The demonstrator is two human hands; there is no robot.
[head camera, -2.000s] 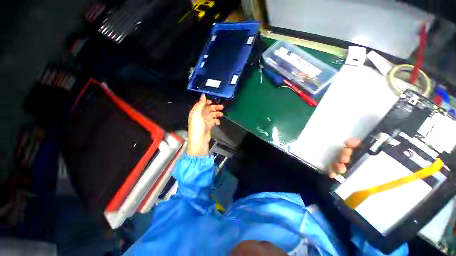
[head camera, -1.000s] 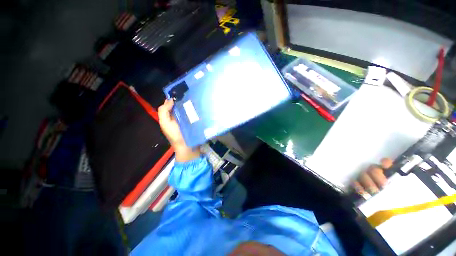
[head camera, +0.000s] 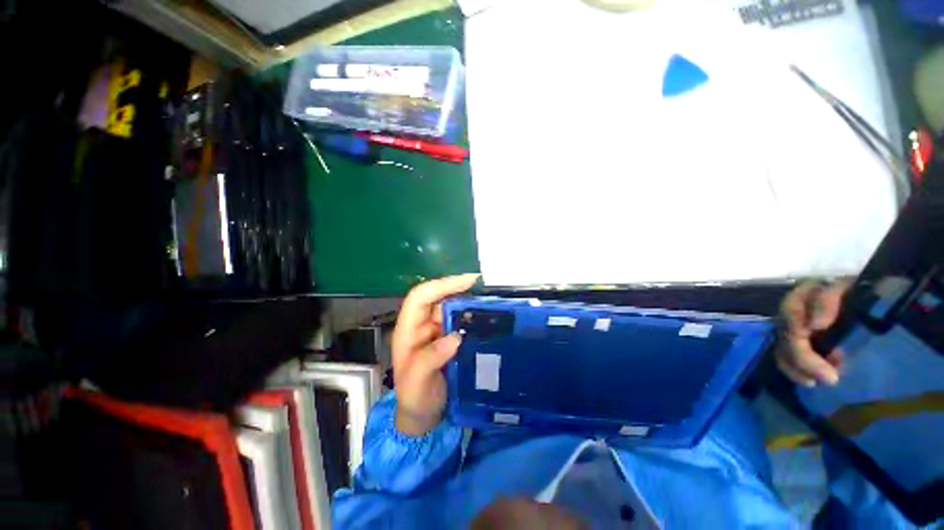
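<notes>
My left hand grips the dark blue back cover at its left end, thumb on the inner face. The cover lies over my lap, below the bench edge, with its inside and small white patches facing up. My right hand is at the right and holds the black tablet screen assembly by its left edge. The assembly is tilted, dim and partly cut off by the frame edge; an orange-yellow flex cable crosses it.
A white sheet on the green mat bears a blue triangle pick and tweezers. A clear plastic box and red pen lie left of it. Dark tablets stand at left; red and white frames are below.
The view has turned toward the bench sheet. My left hand has brought the back cover from the left over my lap. My right hand still holds the screen assembly, now lower and more tilted.
</notes>
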